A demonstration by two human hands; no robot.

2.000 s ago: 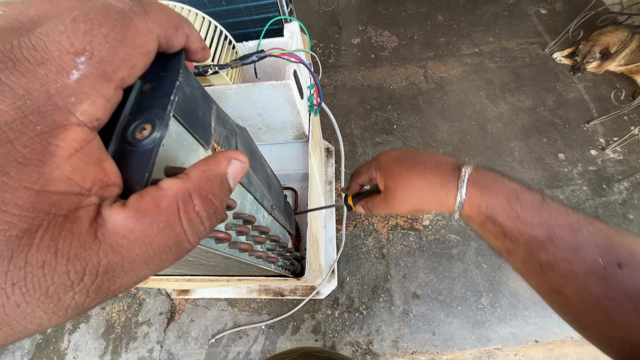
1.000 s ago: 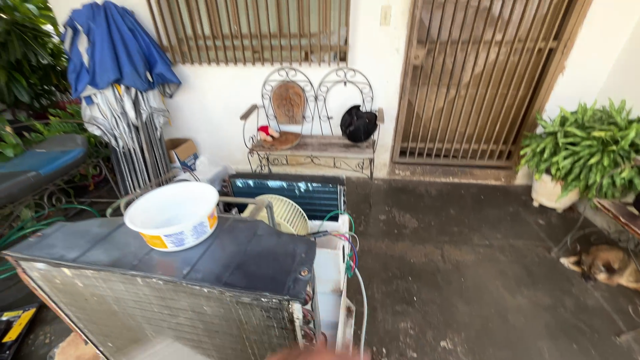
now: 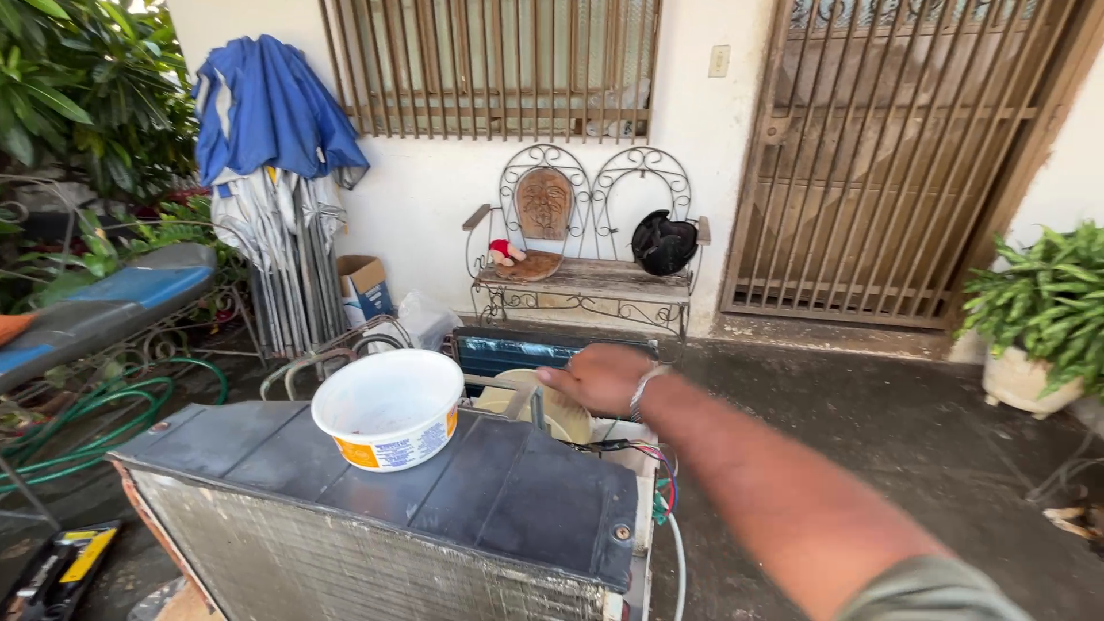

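My right hand [image 3: 604,378], blurred and wearing a silver bracelet, reaches over the cream fan housing [image 3: 552,418] of an opened air conditioner. Its thumb points left and the other fingers look curled; whether it holds anything is hidden. My left hand is out of view. Nearer stands the finned coil [image 3: 345,552] with a dark top cover [image 3: 552,492], a screw at its right corner. A white plastic tub [image 3: 388,410] with a printed orange band sits on that cover. Colored wires [image 3: 660,466] run beside the housing, under my forearm.
Behind stand a bench [image 3: 595,280] with a black object and a small toy, a folded canopy [image 3: 272,129], a cardboard box [image 3: 362,280] and a barred door [image 3: 871,172]. A green hose [image 3: 112,431] and an open tool case [image 3: 60,565] lie left; a potted plant [image 3: 1031,371] is right.
The view has lifted from the coil close up to the porch. Two seconds ago my left hand was on the coil and my right held a screwdriver; now my right hand is over the fan housing.
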